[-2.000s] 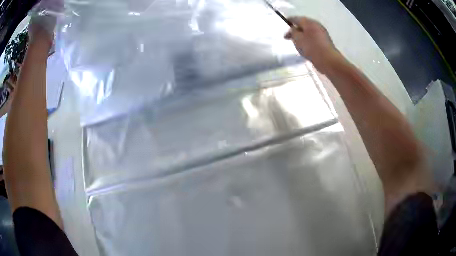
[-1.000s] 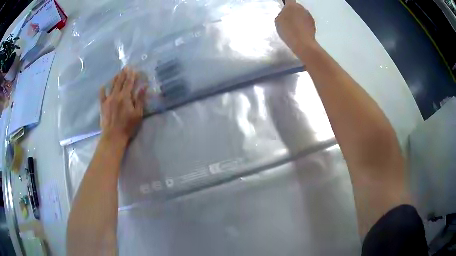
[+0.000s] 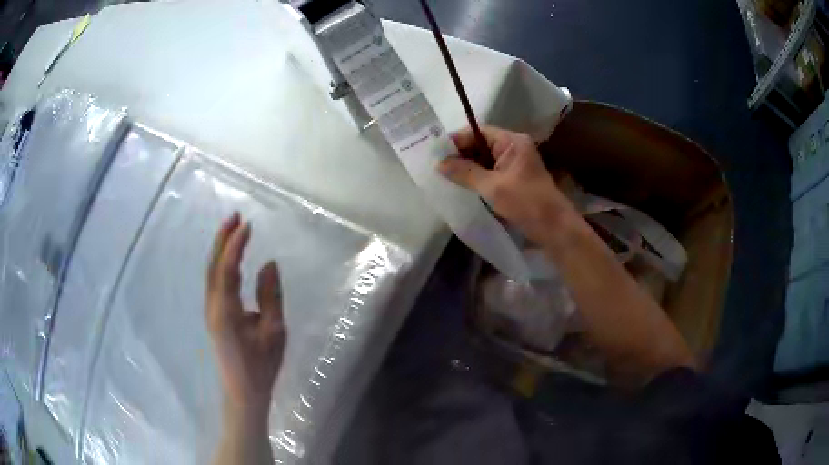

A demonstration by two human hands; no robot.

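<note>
My right hand (image 3: 509, 177) holds a thin dark reddish-brown stick (image 3: 452, 68) that points up and left, and its thumb and fingers are at the edge of a whitish label strip (image 3: 386, 86). Printed blocks show on the strip above my fingers; below them it is blank and hangs down. My left hand (image 3: 245, 318) is open, palm turned inward, over the clear plastic bags (image 3: 164, 300). The strip comes from a dark fitting (image 3: 329, 11) at the top. I cannot tell whether a sticker is at my right fingertips.
An open brown cardboard carton (image 3: 700, 173) with curled whitish ribbons (image 3: 636, 238) stands right of the white-covered table (image 3: 254, 82). A shelf or rack part (image 3: 791, 68) is at the upper right. Blue-grey floor shows behind.
The view has swung right to the strip and carton. My right hand has moved from the bag's far edge to the strip with the stick. My left hand has lifted off the bags.
</note>
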